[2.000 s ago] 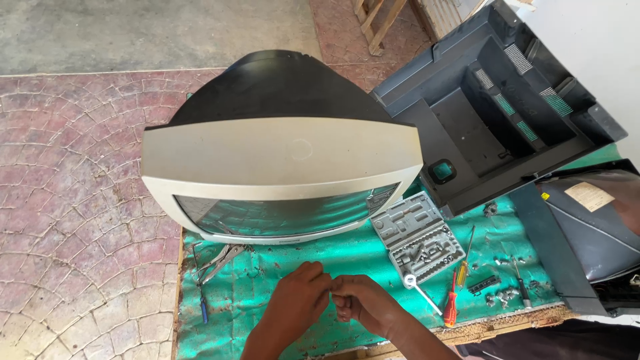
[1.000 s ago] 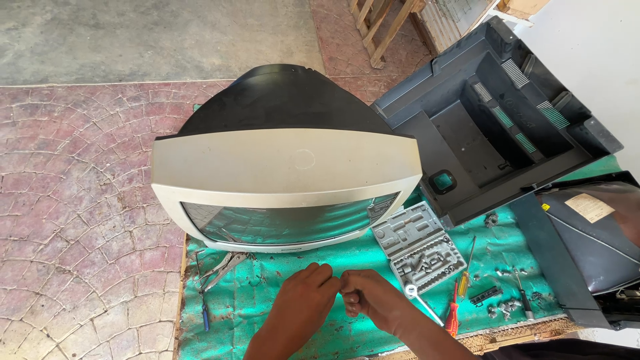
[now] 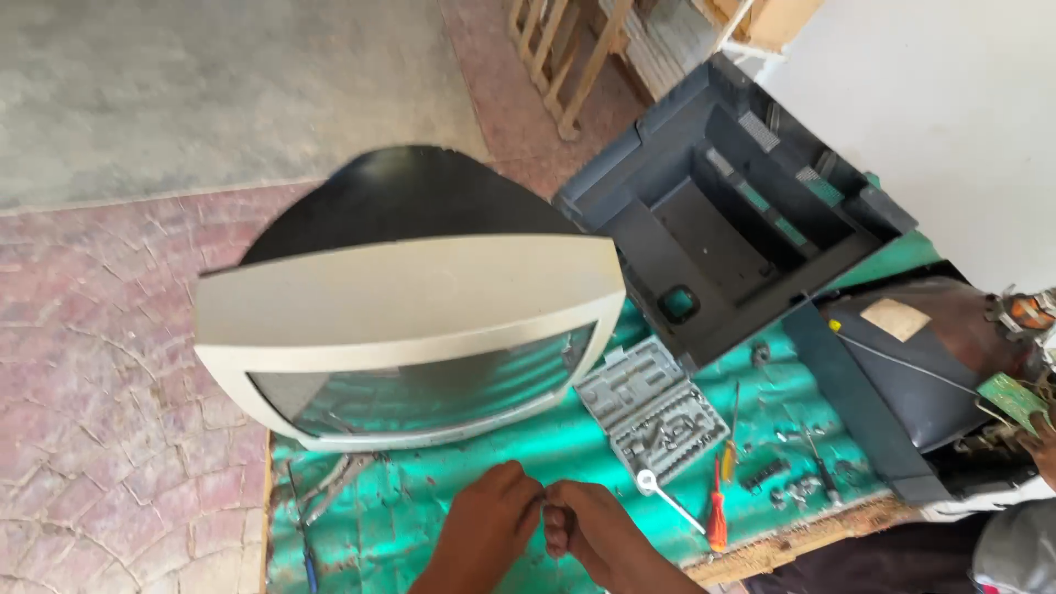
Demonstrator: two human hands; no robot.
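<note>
My left hand (image 3: 488, 521) and my right hand (image 3: 587, 528) meet at the fingertips above the green sheet (image 3: 388, 528) on the bench, just in front of a CRT television (image 3: 412, 289) with a pale front frame and black back. A small dark bit shows between the fingertips; what it is, or which hand grips it, I cannot tell. Right of my hands lie an open grey socket set case (image 3: 652, 408), a ratchet wrench (image 3: 672, 502), a red-handled screwdriver (image 3: 717, 516) and a yellow-handled screwdriver (image 3: 729, 458). Pliers (image 3: 334, 487) and a blue-handled screwdriver (image 3: 309, 565) lie to the left.
A black plastic television back cover (image 3: 709, 239) lies open side up at the right. Beyond the tools is an opened television with its picture tube (image 3: 916, 371) exposed; another person's hand (image 3: 1041, 445) touches a green circuit board (image 3: 1013, 398) there. Small metal parts (image 3: 799, 490) lie near the wooden bench edge (image 3: 817, 536).
Another person's hand with a green circuit board now shows at the right edge. My hands remain together at the fingertips. The view has shifted a little.
</note>
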